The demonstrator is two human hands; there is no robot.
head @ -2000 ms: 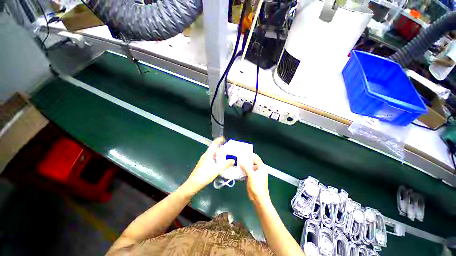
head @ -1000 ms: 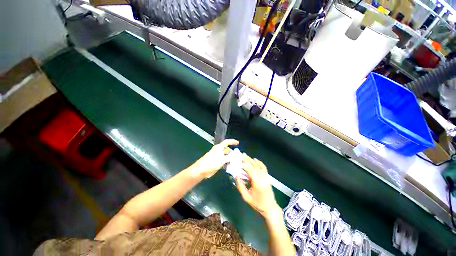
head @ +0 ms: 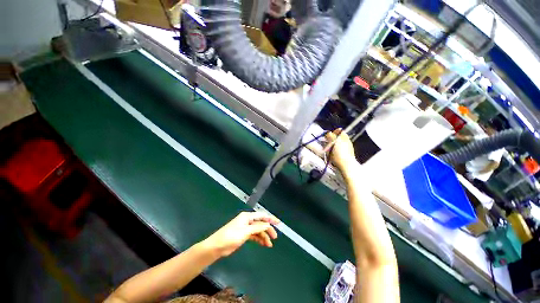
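Observation:
My left hand (head: 247, 231) is over the green belt (head: 195, 195), just in front of the foot of the grey post. Its fingers are loosely curled and hold nothing that I can see. My right hand (head: 340, 148) is stretched out to the white shelf behind the post, beside thin black cords and the power strip. Its fingertips are small and blurred, so I cannot tell if they grip anything. A white looped product unit (head: 340, 284) lies on the belt at the bottom edge, beside my right forearm, which may hide others.
The slanting post (head: 308, 109) stands between my hands. A thick grey hose (head: 266, 68) hangs at the top. The white hood (head: 402, 133) and blue bin (head: 438, 190) are on the shelf at right. A red stool (head: 37, 168) is at lower left.
My hands have parted. The right has moved up and away to the shelf; the left stays over the belt. The white piece between them is no longer seen there. The view has tilted and shifted.

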